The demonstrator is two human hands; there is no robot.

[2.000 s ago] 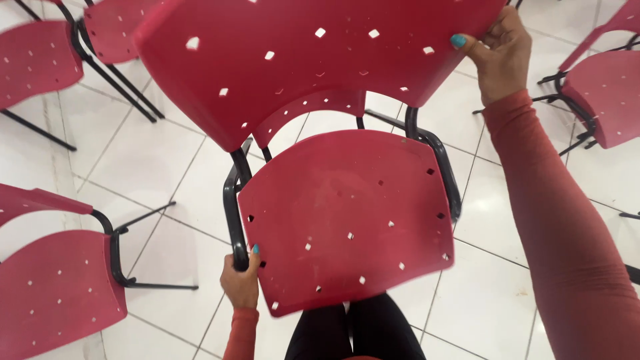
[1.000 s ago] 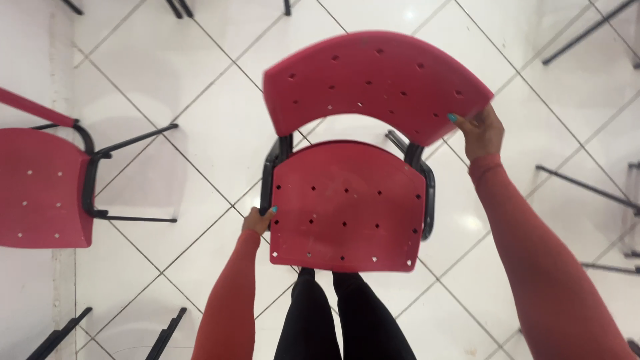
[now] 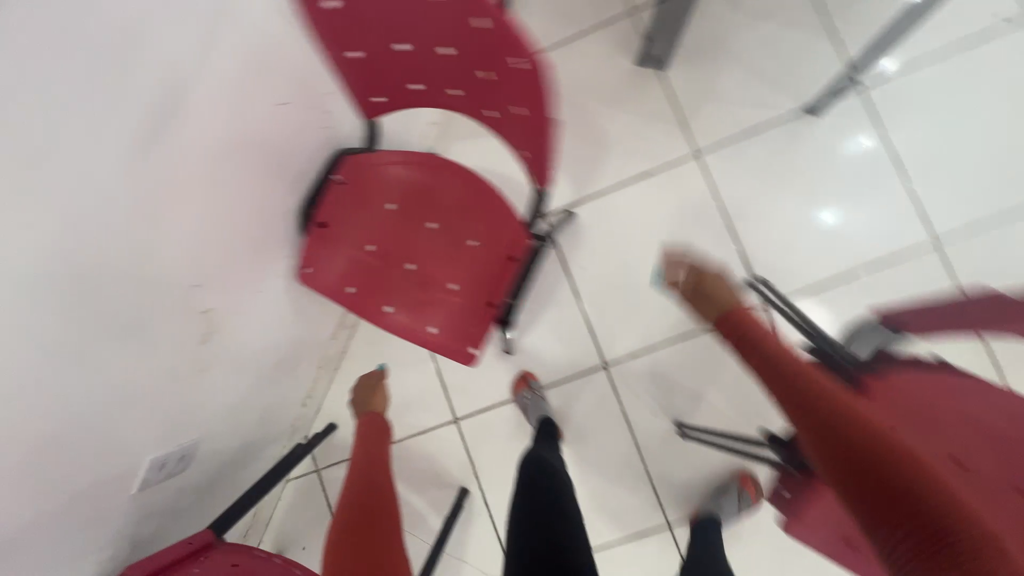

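A red plastic chair [image 3: 416, 240] with a perforated seat and backrest and a black metal frame stands by the white wall, at upper left of centre. My left hand [image 3: 370, 392] is just below its front edge, holding nothing, its fingers seemingly curled. To the right of the chair, my right hand [image 3: 696, 280] is blurred and apart from it; nothing shows in it, and its finger pose is unclear.
Another red chair [image 3: 944, 432] lies at the right, partly behind my right arm. A third red chair [image 3: 216, 558] shows at bottom left. The wall [image 3: 160, 240] with a socket plate [image 3: 166, 466] runs along the left. Dark metal legs [image 3: 668, 32] stand on the tiled floor at the top.
Both hands have let go of the red chair they held by its backrest and seat side. The view has moved to a place beside the wall.
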